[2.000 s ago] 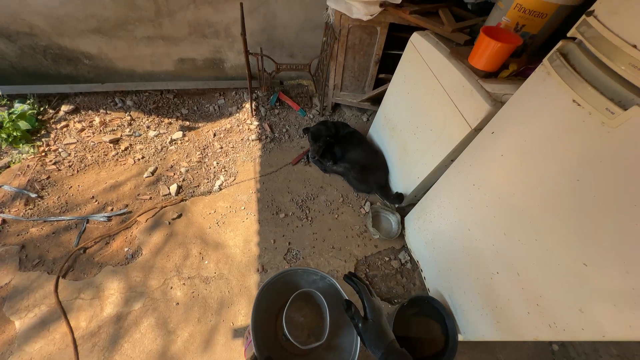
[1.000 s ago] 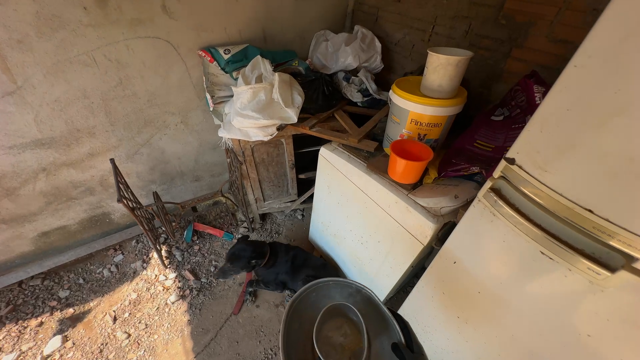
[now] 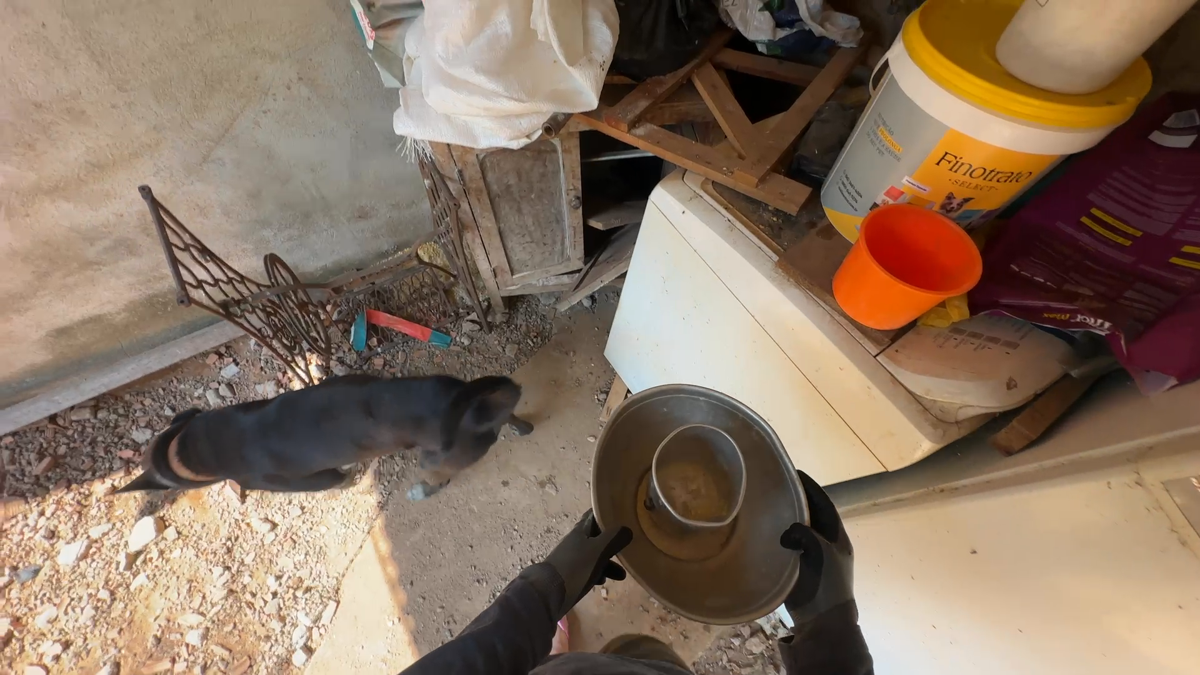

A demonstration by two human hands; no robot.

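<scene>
A wide metal bowl (image 3: 750,562) is held between both hands at the lower middle, with a smaller metal cup (image 3: 698,478) standing inside it. My left hand (image 3: 586,558), in a dark glove, grips the bowl's lower left rim. On the right rim is my right hand (image 3: 820,548), gloved too, with its thumb over the edge. Beyond the bowl stands a white appliance (image 3: 750,328), and on top of it an orange plastic pot (image 3: 907,267) rests beside a pet-food bucket (image 3: 937,141) with a yellow lid.
A black dog (image 3: 328,427) with a collar stands on the ground at the left. Behind it are a rusty metal frame (image 3: 272,305) and a red and teal object (image 3: 403,326). Wooden frame pieces (image 3: 741,122), a white sack (image 3: 506,70) and a purple bag (image 3: 1097,234) lie farther back.
The dog was lying by the appliance; now it is on its feet, farther left. The left hand has come into view on the bowl's rim. The view has shifted.
</scene>
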